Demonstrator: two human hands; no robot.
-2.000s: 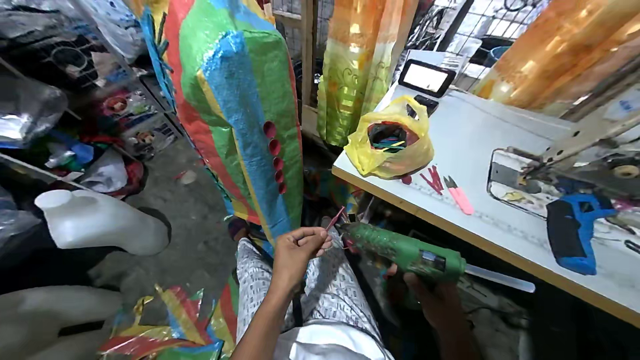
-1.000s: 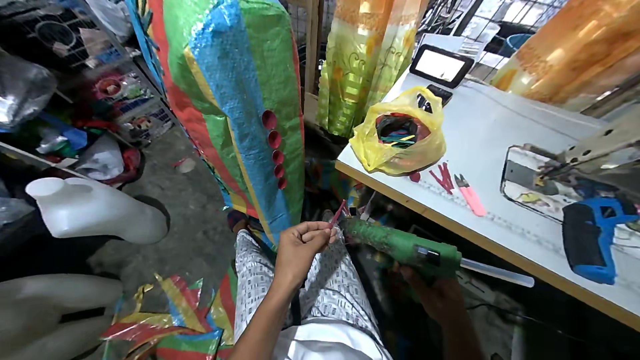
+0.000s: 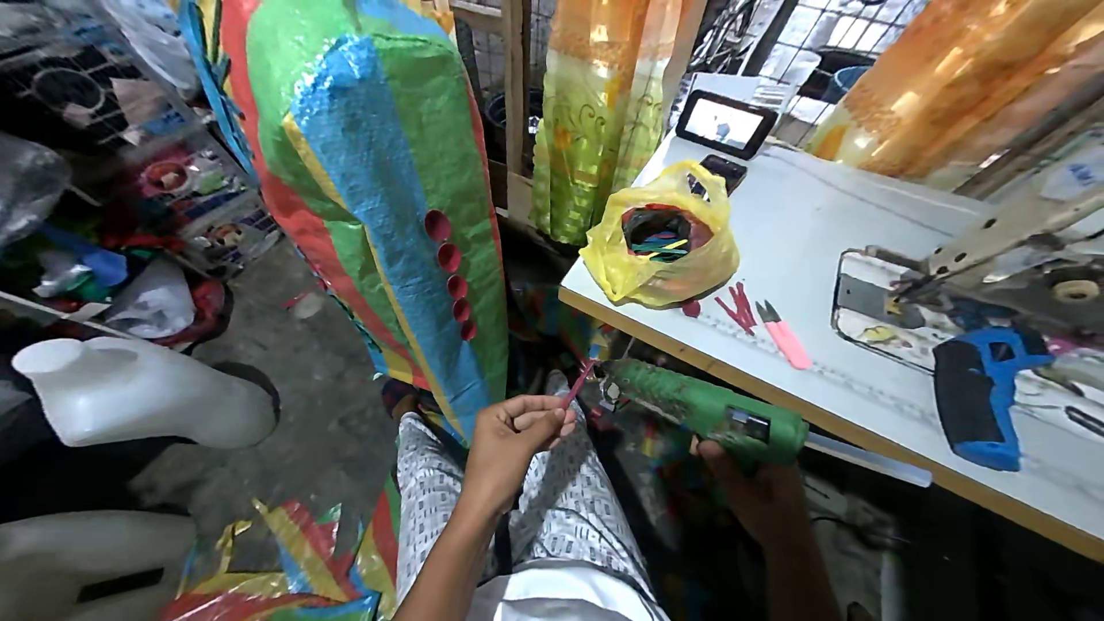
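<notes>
Between its thumb and fingers my left hand (image 3: 522,427) pinches a thin red strip (image 3: 580,385), whose upper end is at the nozzle of a green glue gun (image 3: 707,405). Whether strip and nozzle touch cannot be told. My right hand (image 3: 742,474) grips the glue gun's handle from below, and a clear glue stick (image 3: 867,459) sticks out of its rear. Ahead and to the left stands a form covered in striped woven plastic (image 3: 379,172), with a row of several dark red discs (image 3: 448,257) on its blue stripe.
On the white table (image 3: 802,259) are a yellow plastic bag (image 3: 664,237) of strips, red strips (image 3: 737,309), pink-handled snips (image 3: 783,336), a blue-and-black handled tool (image 3: 979,397), a lit phone (image 3: 726,123) and a sewing machine (image 3: 1009,233). White mannequin parts (image 3: 147,388) lie at left, near plastic scraps (image 3: 293,561).
</notes>
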